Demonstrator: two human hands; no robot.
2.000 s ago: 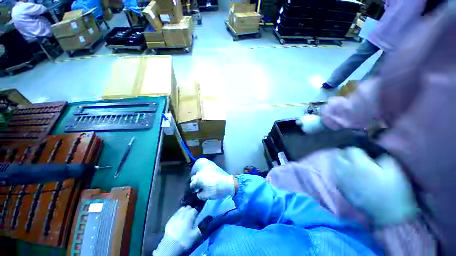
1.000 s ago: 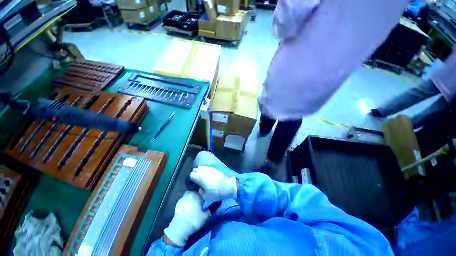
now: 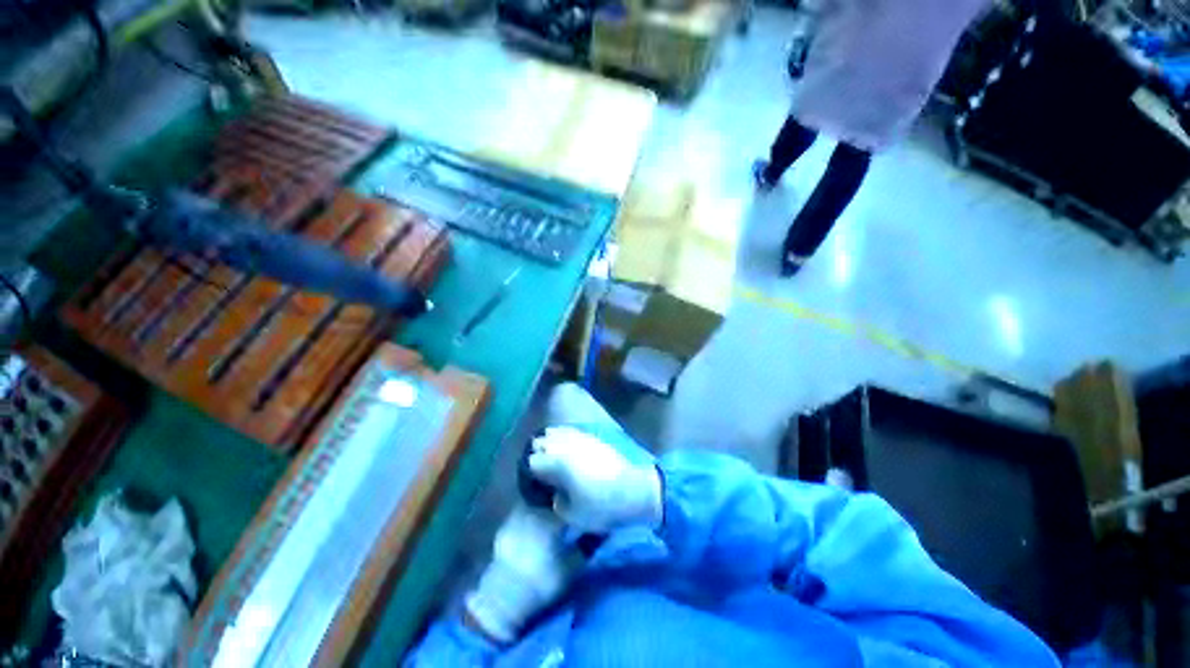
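Observation:
My right hand point(image 3: 598, 483), in a white glove, is bent over at the bench's near edge, low in the middle of the view. My left hand point(image 3: 522, 574), also in a white glove, is just below and left of it. The hands are close together. Something dark point(image 3: 533, 472) shows at my right hand's fingers; blur hides whether it is a held thing or dark fingertips. On the bench, a silvery heat sink point(image 3: 342, 502) lies in an orange-brown jig point(image 3: 450, 424), left of my hands.
The electric screwdriver point(image 3: 281, 251) hangs over stacked brown component boards point(image 3: 248, 339). A dark slotted plate point(image 3: 489, 209) and slim tool point(image 3: 489, 307) lie on the green mat. Crumpled cloth point(image 3: 124, 574) is lower left. Cartons point(image 3: 672, 255) stand beyond the bench, a black bin point(image 3: 972, 509) right. A person point(image 3: 881, 78) stands beyond.
The view has swung right, moving the bench contents down and left to right across the picture. The person in pink has moved farther off. My hands remain close together.

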